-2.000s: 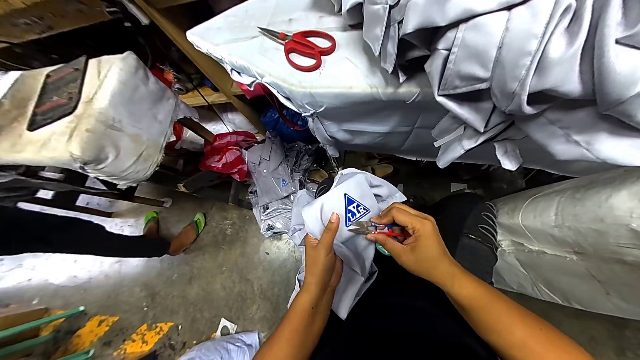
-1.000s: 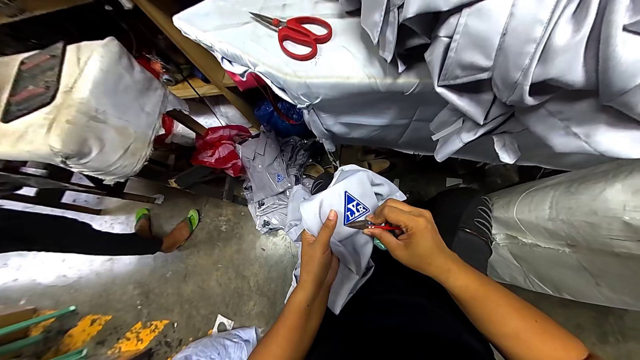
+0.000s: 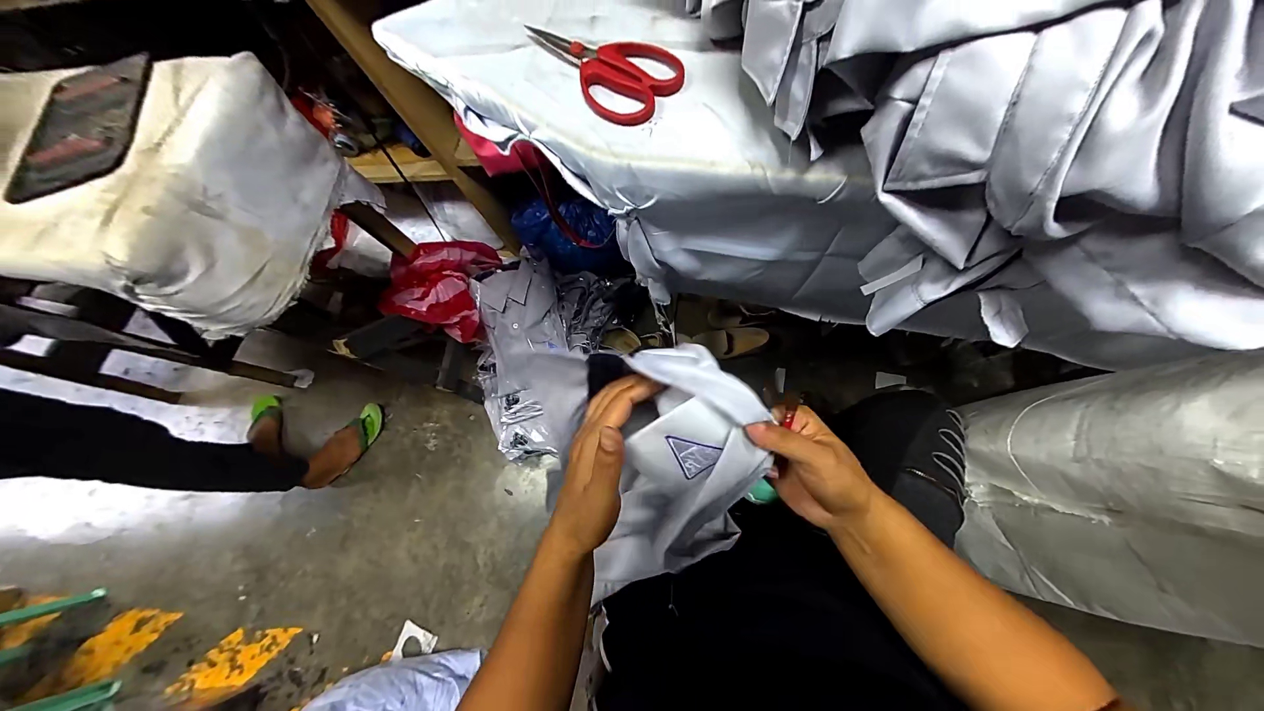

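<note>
A light grey cloth garment lies over my lap, turned so that a triangular outline of stitching shows on pale fabric. My left hand is at the garment's left side, its fingers partly behind a fold. Between thumb and fingers, my right hand pinches the garment's right edge. A small red-handled tool is tucked in that same hand, mostly hidden by the fingers. Red-handled scissors lie with blades slightly apart on the cloth-covered table above.
Grey garments are heaped on the covered table. Plastic-wrapped grey shirts and a red plastic bag sit below. At left are a padded board and another person's feet in green flip-flops. A large covered bundle is at right.
The blue triangular patch seen earlier has been turned out of view, and the cloth now shows a stitched triangle outline. My right hand has moved from the patch to the garment's edge.
</note>
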